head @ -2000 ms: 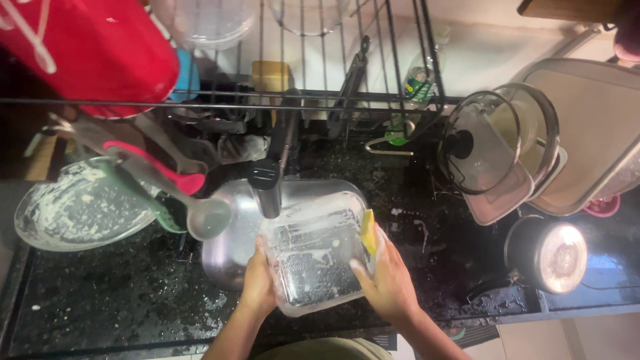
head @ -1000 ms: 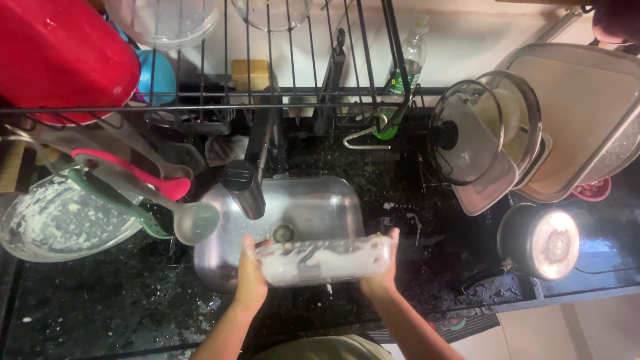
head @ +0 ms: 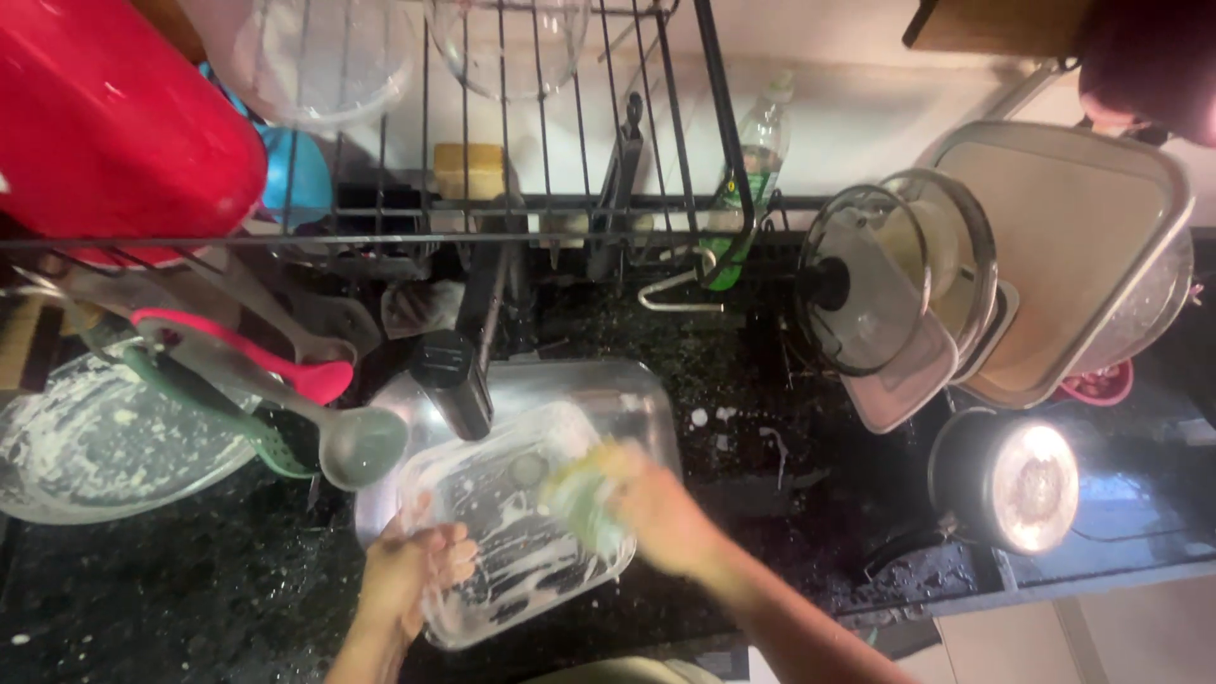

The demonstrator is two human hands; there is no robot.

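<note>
My left hand [head: 410,575] grips the left side of a clear rectangular dish [head: 494,541] streaked with white foam. The dish is tilted over the front of the stainless steel sink [head: 622,399], below the black faucet [head: 456,385]. In my right hand [head: 670,518] is a yellow and green sponge [head: 584,489], blurred, at the dish's upper right side. The fingertips of my right hand are partly hidden by blur. Whether the dish also rests on the sink's edge, I cannot tell.
A foamy oval glass dish [head: 123,437] lies at left under hanging utensils, among them a grey ladle [head: 361,446]. A black wire rack [head: 570,228] spans above the sink. On the right stand glass lids [head: 864,285], a beige tray [head: 1054,237] and a pot [head: 1007,484]. A green bottle [head: 750,180] stands behind.
The dish was held on edge by both hands one second ago; its broad face now shows. My right hand has left the dish's right end and holds the sponge against its upper right part.
</note>
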